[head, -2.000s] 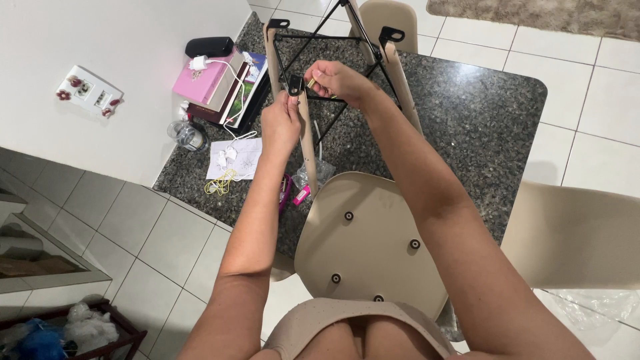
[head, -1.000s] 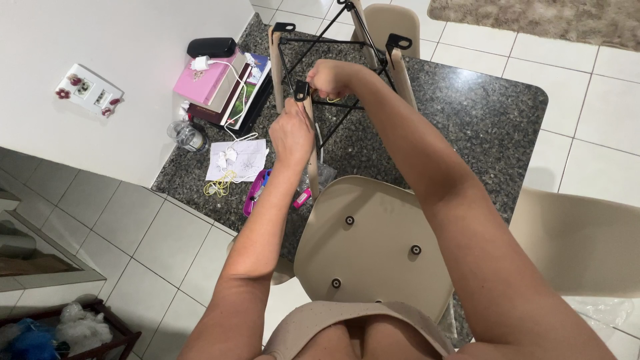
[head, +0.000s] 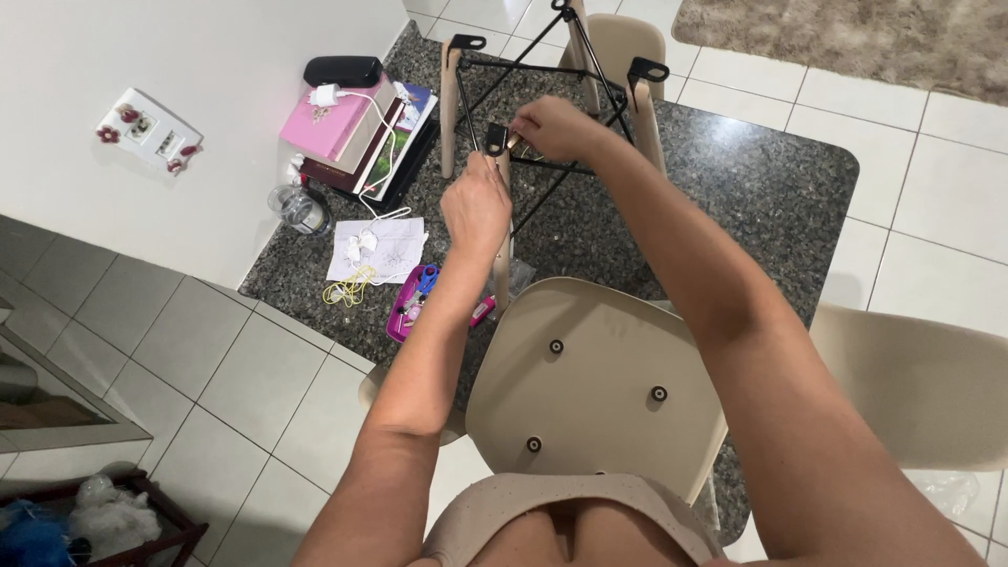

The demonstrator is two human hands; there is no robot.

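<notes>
A chair leg frame of pale wooden legs (head: 447,110) and black metal rods (head: 526,72) stands on the dark granite table (head: 756,173), with black brackets (head: 649,70) at the leg tops. My left hand (head: 478,203) grips the nearest leg just below its black bracket (head: 497,139). Beside that bracket, the fingertips of my right hand (head: 557,130) pinch a small brass-coloured piece, too small to name. Nearer my body lies a beige chair seat (head: 606,378), underside up, with several round black-rimmed fixing points (head: 658,393).
At the left are a pink box (head: 339,118), stacked books, a black cylindrical object (head: 342,71), a clear container (head: 299,210), a paper sheet (head: 378,248) and a purple tray (head: 403,307) with scissors (head: 426,282). Beige chairs (head: 913,386) stand around the table.
My right hand has turned and shifted slightly at the bracket. My left hand stays on the same leg. The seat has not plainly moved.
</notes>
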